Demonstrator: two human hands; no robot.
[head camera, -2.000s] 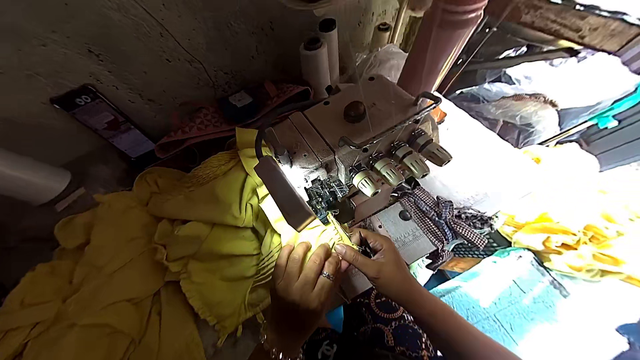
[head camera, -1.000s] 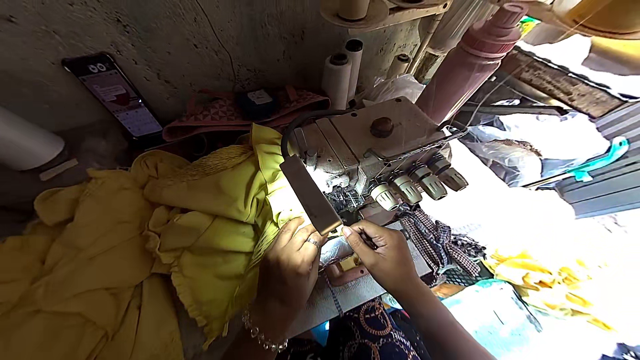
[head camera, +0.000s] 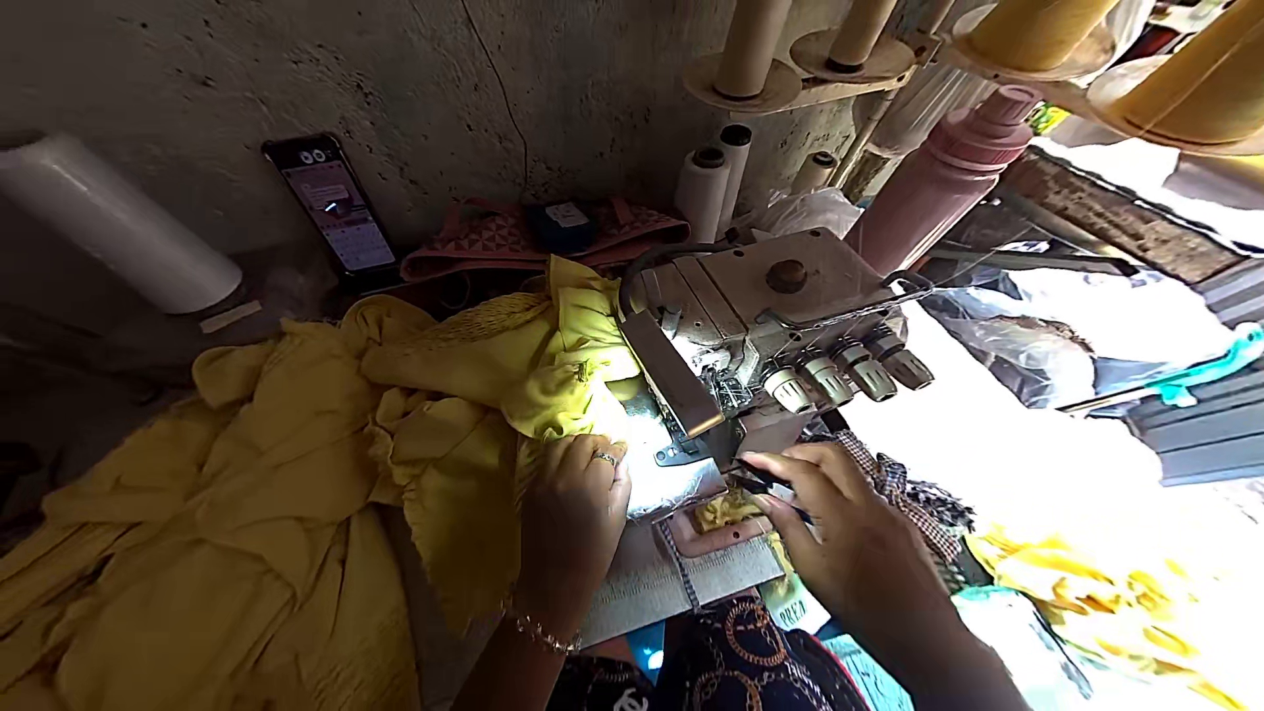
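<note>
My left hand (head camera: 578, 504), with a ring and a bracelet, rests closed on the edge of the yellow gathered fabric (head camera: 474, 434), left of the lit bed of an overlock sewing machine (head camera: 780, 281). My right hand (head camera: 839, 513) holds a small dark tool (head camera: 765, 476), perhaps thread snips, between thumb and fingers, just below the machine's front. Its tip is too small to make out. Beneath it, a pink tray (head camera: 726, 538) holds yellow scraps. The fabric's bulk spreads to the left. The needle area is partly hidden behind the machine's long lamp cover.
A phone (head camera: 336, 207) leans against the wall beside a white roll (head camera: 114, 227). A pink bottle (head camera: 948, 173) and white thread cones (head camera: 703, 193) stand behind the machine. Large thread cones hang over the upper right. Checked cloth strips (head camera: 904, 494) and yellow fabric (head camera: 1086, 602) lie at right.
My hands have moved apart from their place together at the machine's front. My left hand is now on the fabric, and the dark tool shows in my right. The view has shifted.
</note>
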